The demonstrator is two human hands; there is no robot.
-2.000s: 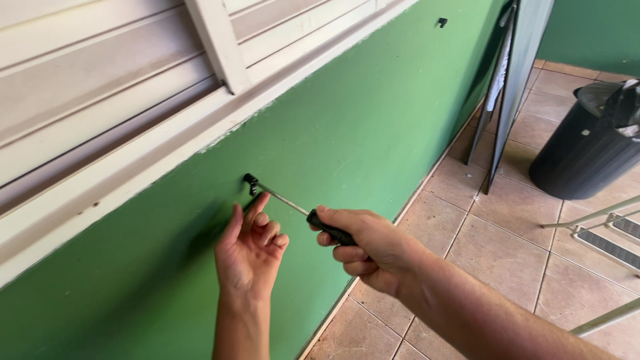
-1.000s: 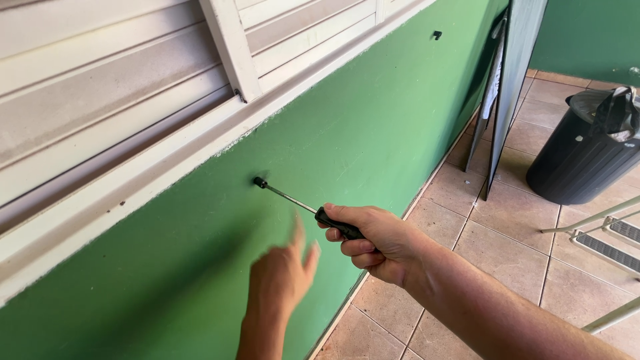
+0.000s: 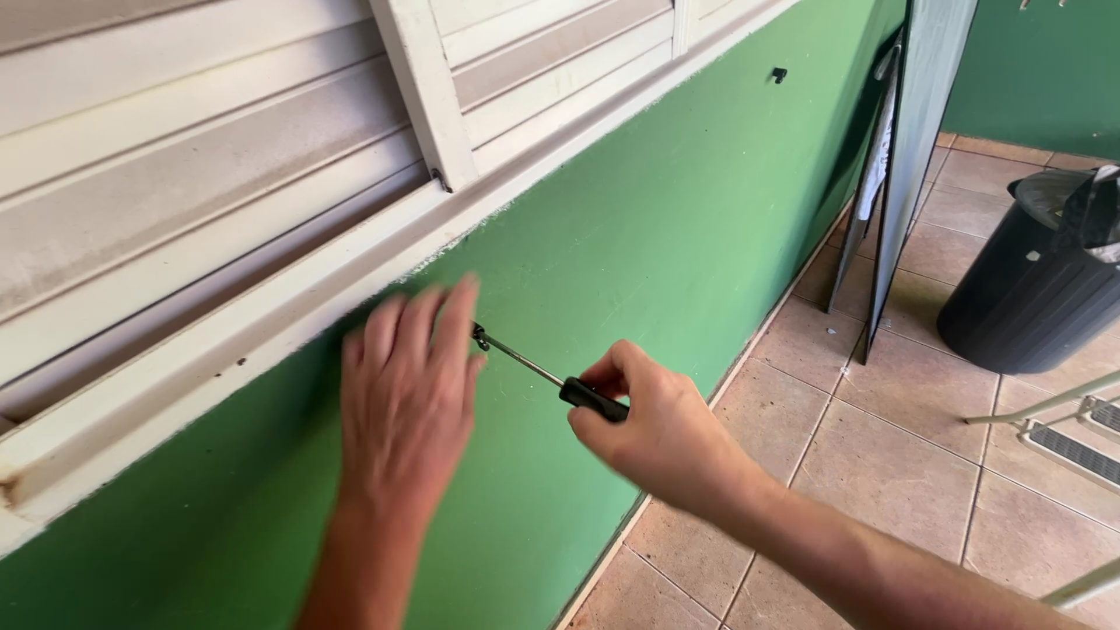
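My right hand (image 3: 652, 420) grips the black handle of a screwdriver (image 3: 593, 399). Its metal shaft points up and left to a small black bracket (image 3: 479, 338) on the green wall (image 3: 595, 262); whether the tip sits in a screw is too small to tell. My left hand (image 3: 411, 376), slightly blurred, is just left of the bracket with its back to the camera and fingers pointing up. Nothing shows in it, but its palm side is hidden. Farther right along the wall is a second small black bracket (image 3: 779, 76).
A white louvred window frame (image 3: 350, 271) runs above the wall. Dark panels (image 3: 910, 131) lean at the far end. A dark bin (image 3: 1006, 271) and part of a metal step ladder (image 3: 1072, 451) stand on the tiled floor (image 3: 884, 446) at right.
My left hand was at the bracket, dropped below it, and is now raised at its left, back to the camera. My right hand has stayed on the screwdriver.
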